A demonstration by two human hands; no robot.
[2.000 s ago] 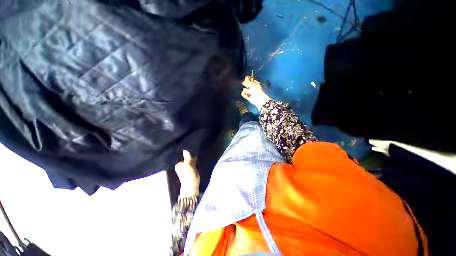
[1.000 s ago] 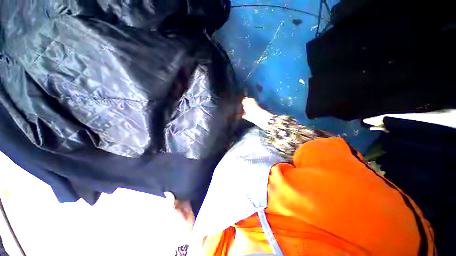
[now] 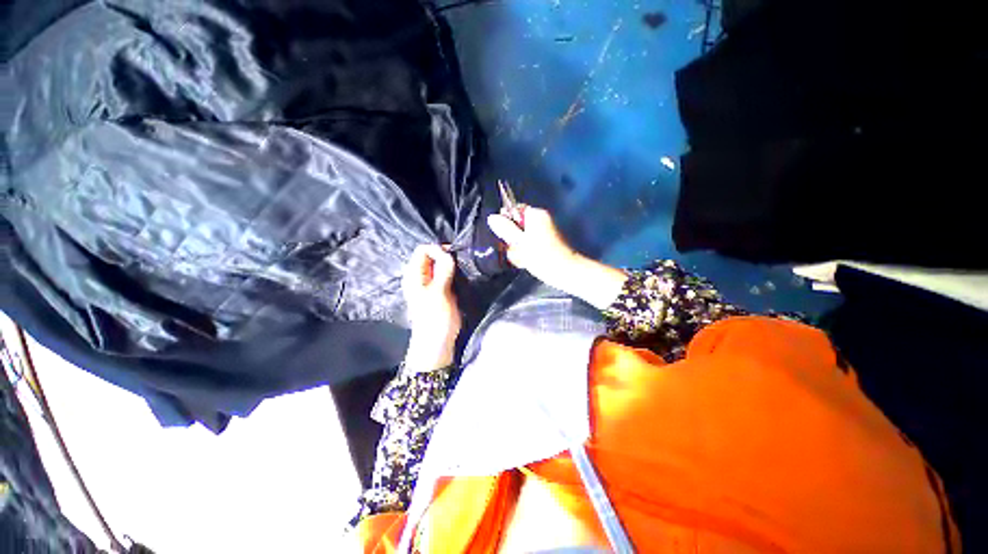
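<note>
A large navy coat (image 3: 271,363) lies with its shiny quilted lining (image 3: 249,206) upward, the matt band along its lower edge. My left hand (image 3: 430,284) pinches the lining, drawing it into tight folds. My right hand (image 3: 533,243) is just right of it, closed around small thread snips (image 3: 508,198), whose metal points stick up from the fist. Whether my right fingers also touch the cloth cannot be told. A small white mark shows on the dark fabric between my hands. No loose thread can be made out.
The white table (image 3: 249,465) is under the coat at lower left, with a thin dark rod-like thing (image 3: 65,460) at its left. Black garments (image 3: 834,152) hang at the right. The blue floor (image 3: 607,108) between has scattered threads. My apron and orange top fill the bottom.
My left hand has moved up from the coat's lower edge and now grips the lining. The lining is pulled into folds toward it. The snips in my right hand now show clearly.
</note>
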